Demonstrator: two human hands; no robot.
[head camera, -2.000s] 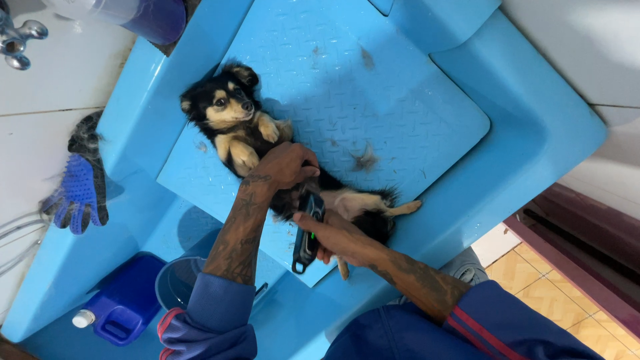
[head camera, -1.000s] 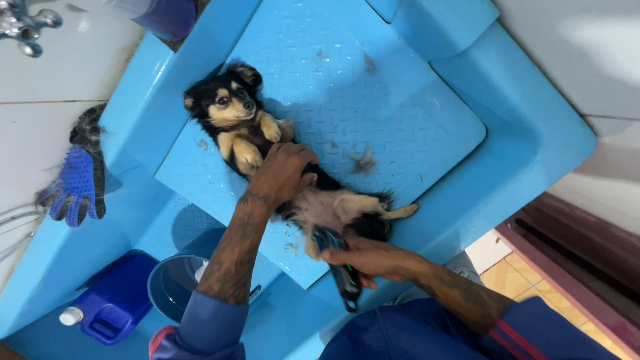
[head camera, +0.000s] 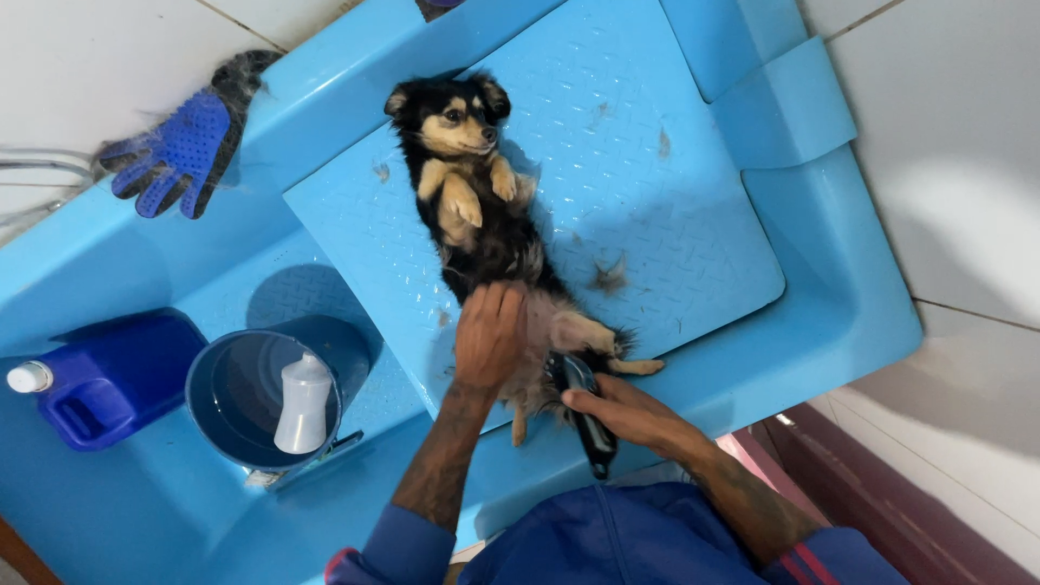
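A small black and tan dog (head camera: 496, 236) lies on its back on a light blue textured platform (head camera: 682, 219), head toward the top, front paws folded. My left hand (head camera: 490, 333) rests on the dog's belly, fingers curled; whether it pinches skin or fur is hidden. In my right hand (head camera: 621, 406) is a black hair clipper (head camera: 589, 418), its head against the groin between the spread hind legs. The belly skin there shows pink with little fur. A loose tuft of fur (head camera: 608, 275) lies on the platform right of the dog, with smaller tufts around.
The platform sits in a blue grooming tub (head camera: 845, 301). At the left stand a dark blue jug (head camera: 122, 378) with a white cap and a blue bucket (head camera: 195, 398) holding a white plastic bottle (head camera: 305, 405). A blue and black grooming glove (head camera: 183, 150), covered in hair, hangs over the tub's rim.
The clipper has moved off the inner side of the lower hind leg to the groin between the legs. My left hand stays on the belly. The view has shifted and turned.
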